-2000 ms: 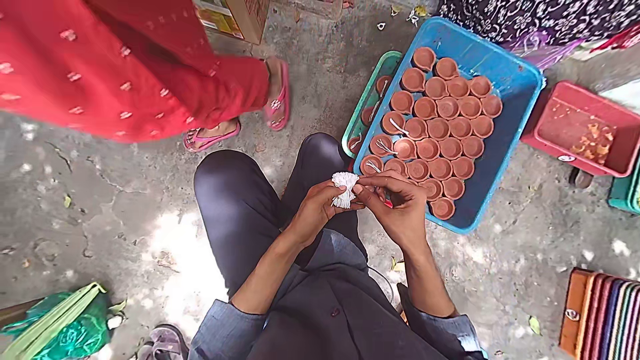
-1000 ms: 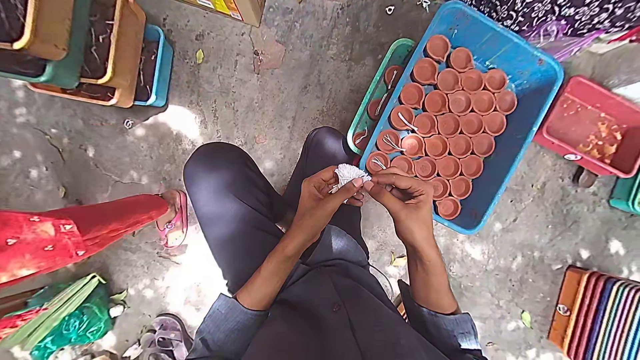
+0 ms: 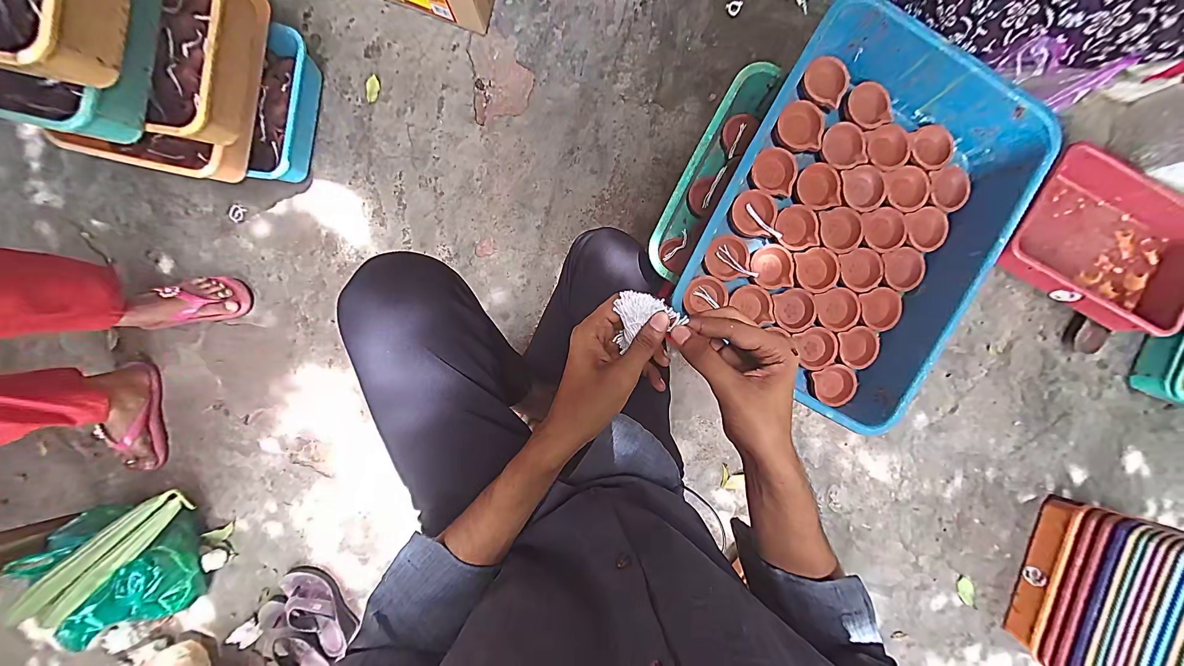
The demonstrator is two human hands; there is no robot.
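Observation:
A bundle of white cotton wicks [image 3: 638, 316] is pinched in my left hand [image 3: 599, 370], above my lap. The fingertips of my right hand [image 3: 740, 356] meet the bundle's right end; whether they grip a wick of their own is too small to tell. Just beyond my right hand lies a blue plastic tray [image 3: 994, 231] holding rows of small clay lamp cups [image 3: 863, 188]. White wicks lie in several cups along its left side, such as the cup [image 3: 728, 257] nearest my hands.
A green tray [image 3: 668, 213] with wicked cups lies partly under the blue one. Stacked trays [image 3: 231, 92] stand upper left, a red tray [image 3: 1036, 231] right, a striped folded item [image 3: 1101, 583] lower right. A person's sandalled feet [image 3: 199, 301], a green bag [image 3: 139, 573] and loose sandals [image 3: 314, 610] are at left.
The person in red has moved left, away from beside my knees. My hands stay together at the wick bundle. The stacked trays have come into view as the view shifted.

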